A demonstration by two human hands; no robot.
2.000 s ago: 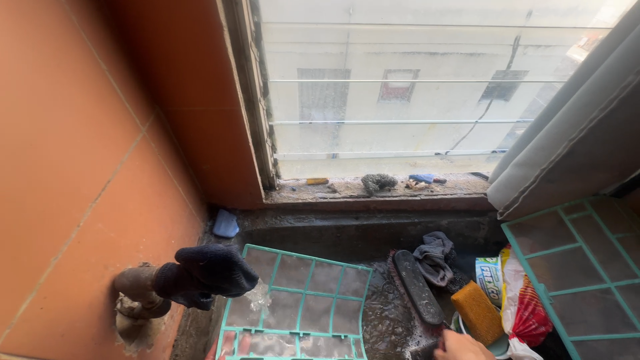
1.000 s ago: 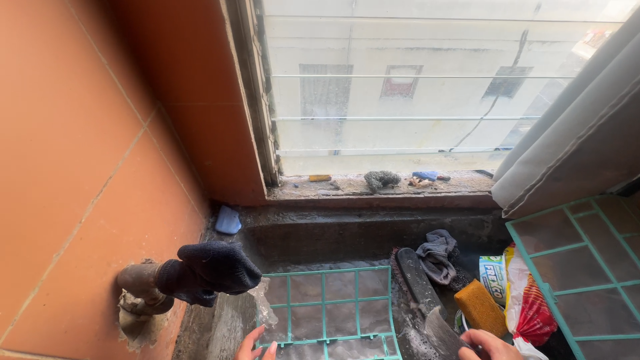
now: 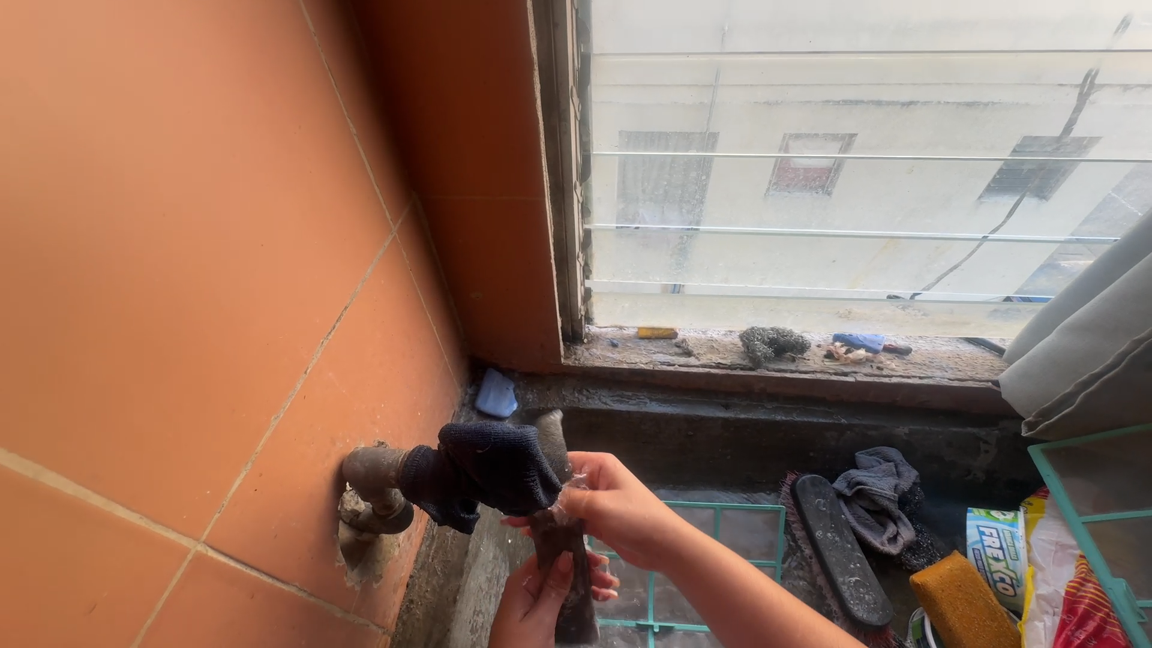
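Both my hands are at a pipe outlet (image 3: 373,472) wrapped in a dark knit cloth (image 3: 490,468), with water at its end. My left hand (image 3: 533,598) grips the lower part of a long dark wet cloth or strip (image 3: 562,549); its material is unclear. My right hand (image 3: 612,508) holds the same piece higher up, beside the knit cloth, with water running over the fingers. Beneath my hands a green-framed mesh filter (image 3: 715,522) lies in the basin, partly hidden by my right forearm.
A black scrub brush (image 3: 841,549), grey rag (image 3: 877,499), orange sponge (image 3: 963,598), labelled tub (image 3: 994,549) and second green-framed filter (image 3: 1093,486) are at right. Steel wool (image 3: 774,344) rests on the sill; a blue piece (image 3: 496,393) sits in the corner.
My left hand has left the filter's edge. My right hand has moved left from beside the brush to the outlet. The dark piece is now between both hands under the water.
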